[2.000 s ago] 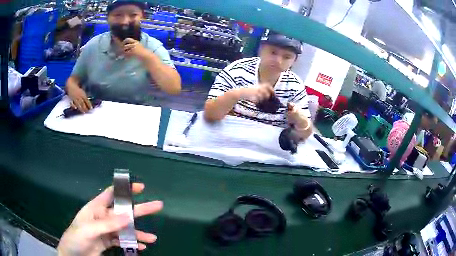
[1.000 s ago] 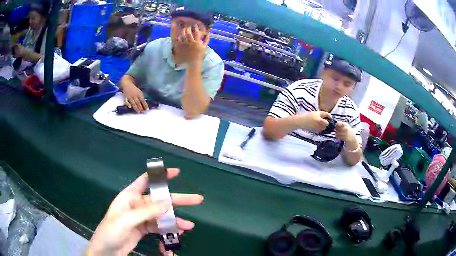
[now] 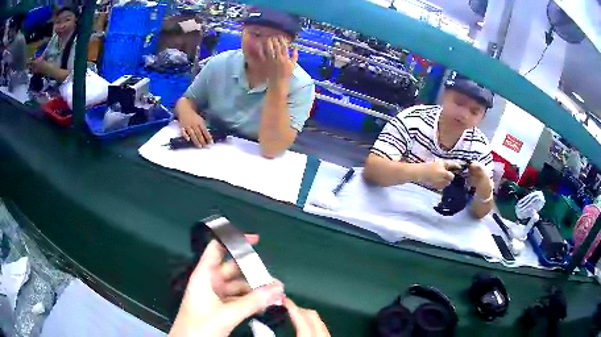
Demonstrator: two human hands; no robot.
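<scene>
My left hand (image 3: 221,289) is at the lower centre-left, closed around black headphones. Their headband (image 3: 238,251) shines silver-grey and slants down to the right, with my thumb on its lower part. Dark parts of the headphones show behind my fingers. My right hand (image 3: 306,321) is cut off by the bottom edge. Its fingers meet the headband's lower end beside my left thumb, and its grip is hidden. A small white piece (image 3: 261,328), perhaps a cloth, shows below my thumb.
The green belt (image 3: 316,263) runs across. Headphones (image 3: 418,316), an ear cup (image 3: 489,296) and dark parts (image 3: 547,309) lie on it at right. Two workers sit opposite at white mats (image 3: 230,164). A blue bin (image 3: 125,122) stands far left; plastic film (image 3: 33,289) covers the near left.
My left hand has moved right and turned the headband from upright to slanting. My right hand has come in at the bottom. The view has swung left, so the belt's headphones appear further right.
</scene>
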